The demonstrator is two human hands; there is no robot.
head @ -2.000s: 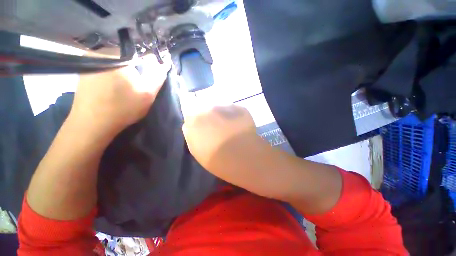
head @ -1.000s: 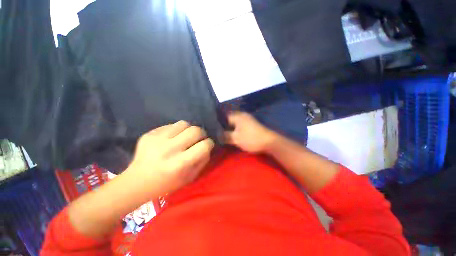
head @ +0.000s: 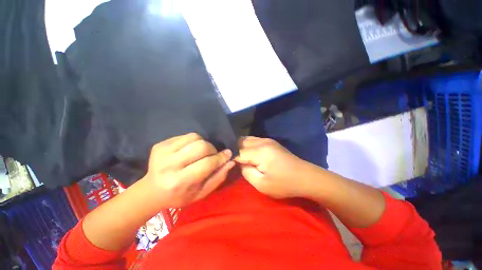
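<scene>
A black fabric panel (head: 142, 79) lies on the white table top (head: 243, 58) and hangs over its front edge towards me. My left hand (head: 187, 167) pinches the panel's lower edge between thumb and fingers. My right hand (head: 267, 166) pinches the same corner just to the right, the fingertips of both hands nearly touching. The sewing machine's head and needle are out of view; only a bright glare shows on the cloth at the top.
Waiting black pieces (head: 317, 42) hang over the edge at right, beside a ruler scale (head: 378, 39). Below right are a white board (head: 378, 150) and a blue plastic crate (head: 457, 132). Below left are a red plastic basket (head: 92, 192) and another blue crate (head: 39, 227).
The view has tipped down from the machine head. Both hands have left the needle area and come to the panel's near edge. In the last second the right hand has closed in beside the left.
</scene>
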